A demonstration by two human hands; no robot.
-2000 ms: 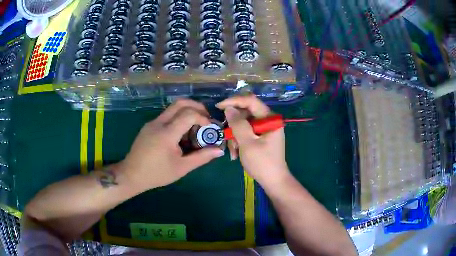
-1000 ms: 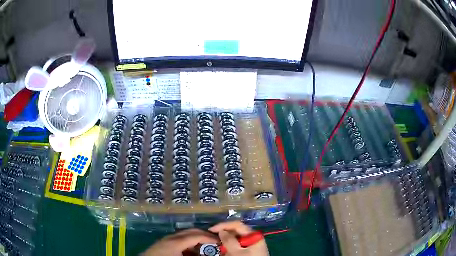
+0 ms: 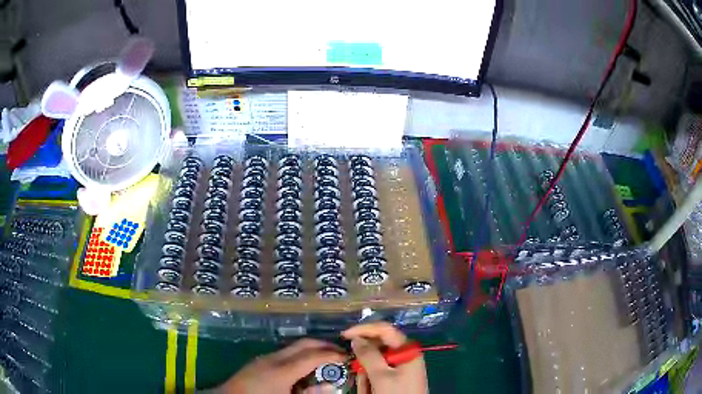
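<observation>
My left hand (image 3: 279, 369) is at the bottom edge, partly cut off, and holds a round metal part (image 3: 332, 374) with a silver ring, its face up. My right hand (image 3: 391, 368) is just right of it and holds a red test probe (image 3: 402, 354). The probe's red body meets or nearly meets the part's right side; its thin red end points right. The exact contact is too small to tell. Behind the hands is the main clear tray (image 3: 308, 308), with long rows of upright silver parts over a brown base and one part at its near right corner.
A monitor (image 3: 339, 38) stands at the back, a rabbit-eared fan (image 3: 117, 138) and sticker sheets (image 3: 111, 246) at left. More trays lie at far left (image 3: 31, 300), rear right (image 3: 493, 192) and right (image 3: 577, 331). Red and dark wires (image 3: 573, 146) hang at right.
The view has tilted up since the first frame, so the monitor and fan show and the hands sit at the bottom edge. Both hands still hold the part and probe close together.
</observation>
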